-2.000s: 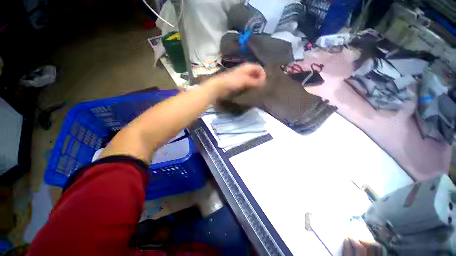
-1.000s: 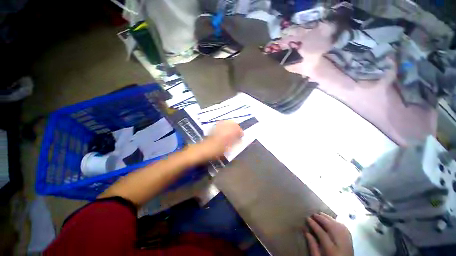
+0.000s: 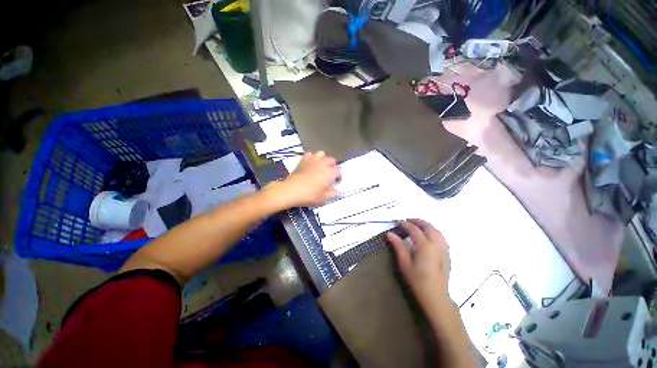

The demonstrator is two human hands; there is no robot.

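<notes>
White-backed strips (image 3: 353, 208) lie fanned on the white table, beside a dark mesh-like strip (image 3: 364, 248). My left hand (image 3: 313, 180) is over the left ends of the white strips; whether it grips one cannot be told. My right hand (image 3: 419, 248) has its fingertips at the right ends of the strips and the dark strip; its grip is unclear. A brown-grey fabric panel (image 3: 374, 305) lies over the table's front edge, just below the dark strip and partly under my right hand. A stack of brown-grey panels (image 3: 410, 136) with curved corners lies behind the strips.
The white sewing machine head (image 3: 594, 334) is at the lower right. A blue crate (image 3: 65, 251) with pale pieces and a white cylinder (image 3: 119, 213) stands at the left. Red-handled scissors (image 3: 432, 88), a blue-tied bundle (image 3: 392, 47) and grey crumpled pieces (image 3: 547, 122) lie behind.
My right hand has moved up and left from the brown-grey panel to the strips. My left hand has shifted slightly to the strips' left ends. The view has shifted, and the panel appears lower.
</notes>
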